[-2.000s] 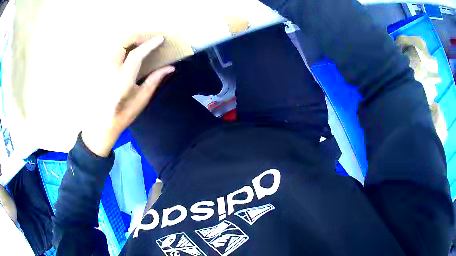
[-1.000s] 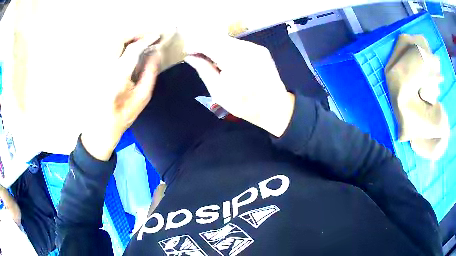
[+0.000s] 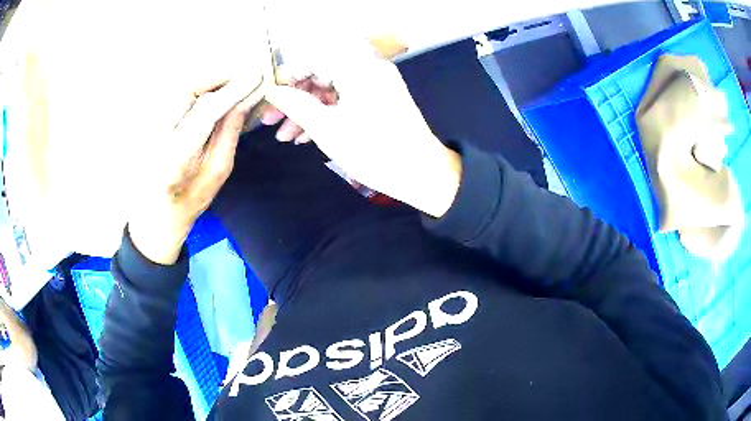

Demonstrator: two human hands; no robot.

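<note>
The large tan cloth (image 3: 41,156) lies over the white table at the left and hangs over its near edge, mostly washed out to cream. My left hand (image 3: 193,164) pinches the cloth edge at top centre, fingers pointing up and right. My right hand (image 3: 358,115) meets it there, its fingertips closed on the same edge, with some fingers curled below. A thin dark line shows between the fingertips; glare hides what it is. The exact grip is partly hidden by the fingers.
A tan crumpled cloth piece (image 3: 688,148) lies on a bright blue crate (image 3: 609,107) at the right. Another blue crate with a pale sheet (image 3: 221,296) in it is at lower left. A small tan-brown patch (image 3: 389,44) is at the table's edge. Part of another person's arm (image 3: 18,333) shows at far left.
My right hand has come in from the upper right to meet my left hand at the cloth edge. Since a second ago, its fingers have curled below the edge. My left hand has shifted slightly.
</note>
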